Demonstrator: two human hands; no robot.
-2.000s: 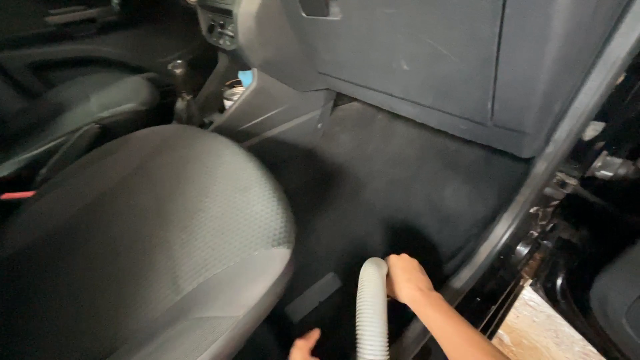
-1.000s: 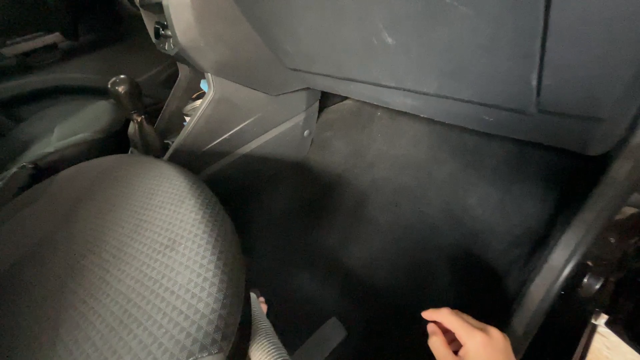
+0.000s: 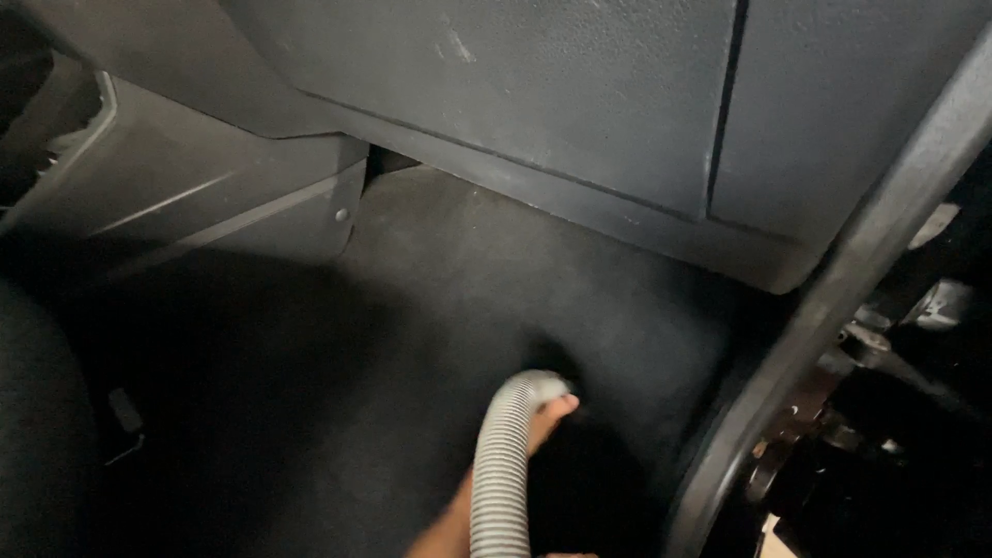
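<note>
A grey ribbed vacuum hose (image 3: 500,473) rises from the bottom edge and bends over toward the dark carpet of the car footwell (image 3: 480,263). My left hand (image 3: 552,415) is closed around the hose near its bent end; the forearm comes in from the lower left, partly behind the hose. The hose's tip is blurred and lies close to the carpet, but contact cannot be made out. Only a sliver of skin, seemingly my right hand (image 3: 570,555), shows at the bottom edge beside the hose, so its hold is hidden.
The glovebox panel (image 3: 542,93) overhangs the footwell. The centre console side (image 3: 256,194) borders it on the left, with a dark seat edge (image 3: 35,411) lower down. A door sill trim (image 3: 821,318) slants along the right, beside metal door parts (image 3: 864,341).
The hose and my left hand have moved from beside the seat to over the footwell carpet. My right hand, visible with nothing in it a second ago, is now almost out of view. The view has moved closer.
</note>
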